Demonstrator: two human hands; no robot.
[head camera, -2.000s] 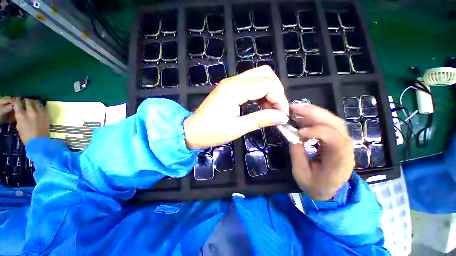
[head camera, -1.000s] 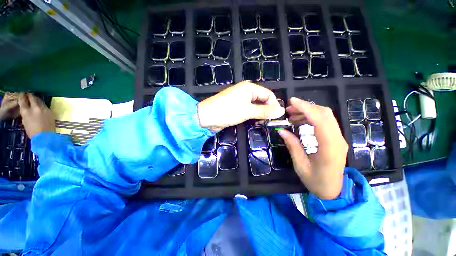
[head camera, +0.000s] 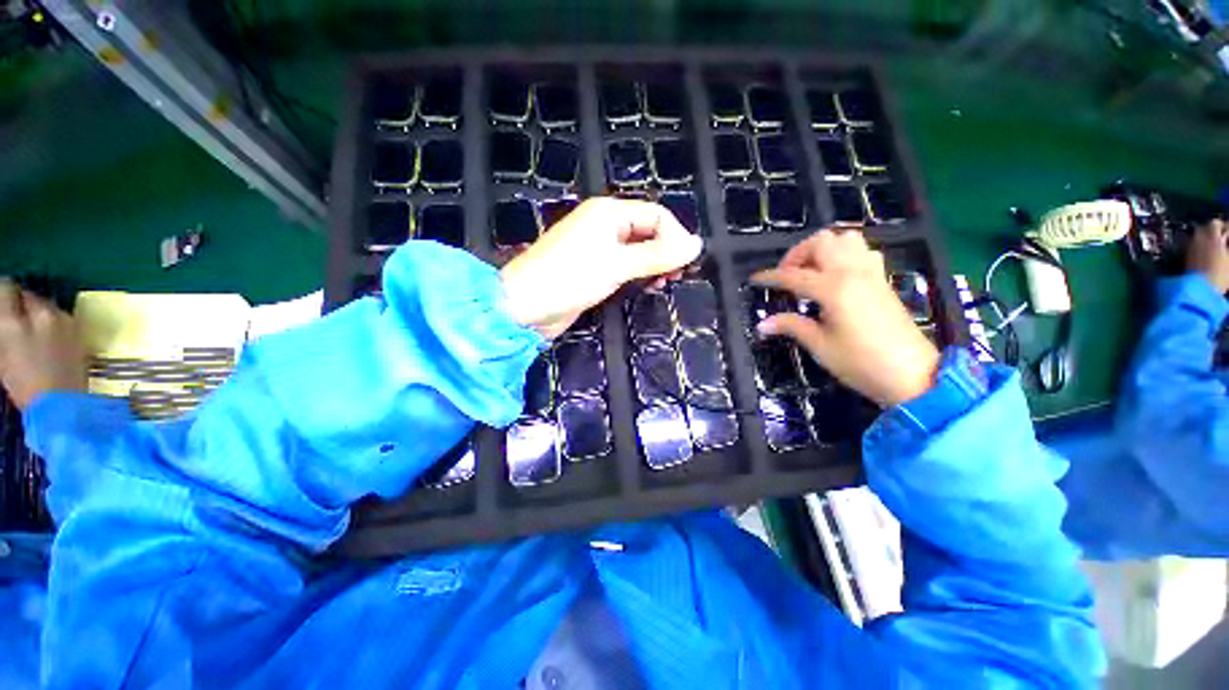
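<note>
A large black compartment tray (head camera: 566, 510) holds several watch bodies with dark glossy faces and thin bright rims, such as one near its front edge (head camera: 663, 434). My left hand (head camera: 600, 256) is bare, above the middle of the tray, with thumb and forefinger pinched together; whether a small thing is between them I cannot tell. My right hand (head camera: 852, 313) is bare, over the compartment to the right, with thumb and forefinger apart around a dark area. I cannot tell whether it grips a watch body there. The hands are apart.
A cream slotted board (head camera: 162, 324) and white paper lie left of the tray. A white oval device (head camera: 1082, 223) with cables is at the right. Another person's hand (head camera: 38, 344) is at the left edge, and another person's blue sleeve (head camera: 1175, 357) at the right.
My hands have moved apart from the thin bright-edged thing they held between them. My right hand is now lower over a compartment. The view has shifted, and a person's arm shows at right.
</note>
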